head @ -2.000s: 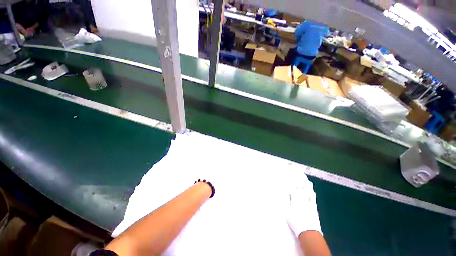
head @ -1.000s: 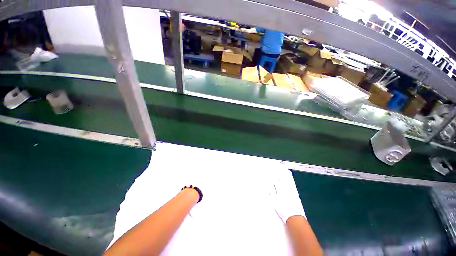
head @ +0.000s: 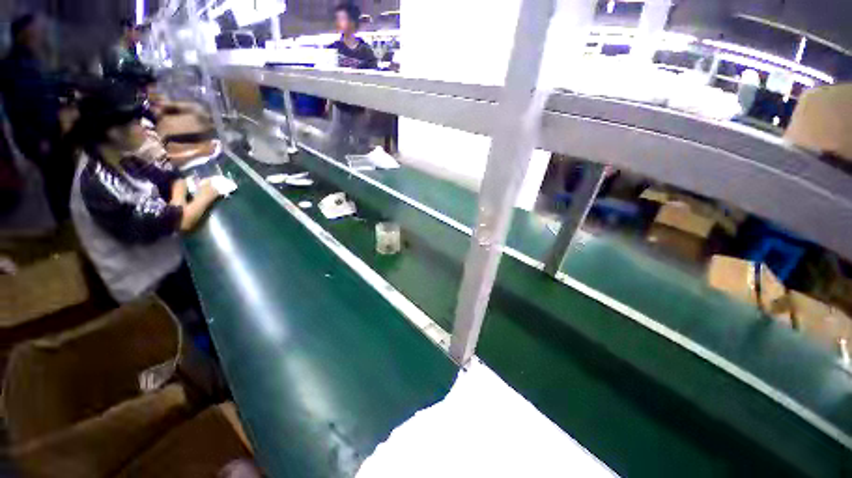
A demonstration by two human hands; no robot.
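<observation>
Neither of my hands shows; no part of my arms is in the picture. The white work mat [head: 486,434] lies nearest me at the bottom centre, overexposed and cut off by the lower edge. On the green conveyor belt beyond it stands an off-white blower wheel [head: 388,238]. Further up the belt lies a white wired base [head: 336,205] with a dark wire beside it. Flat white pieces [head: 289,178] lie farther off, with a small white cap [head: 305,203] near them.
A grey metal post [head: 486,224] rises at the mat's far corner and meets a long grey rail [head: 673,140]. A person [head: 131,205] works at the green bench [head: 280,327] on the left. Cardboard boxes [head: 103,373] stand below at left. Another person [head: 353,42] stands behind the belt.
The view has swung to the left. My hands and the large housing at the right have left the picture. The person and boxes at the left have come into view.
</observation>
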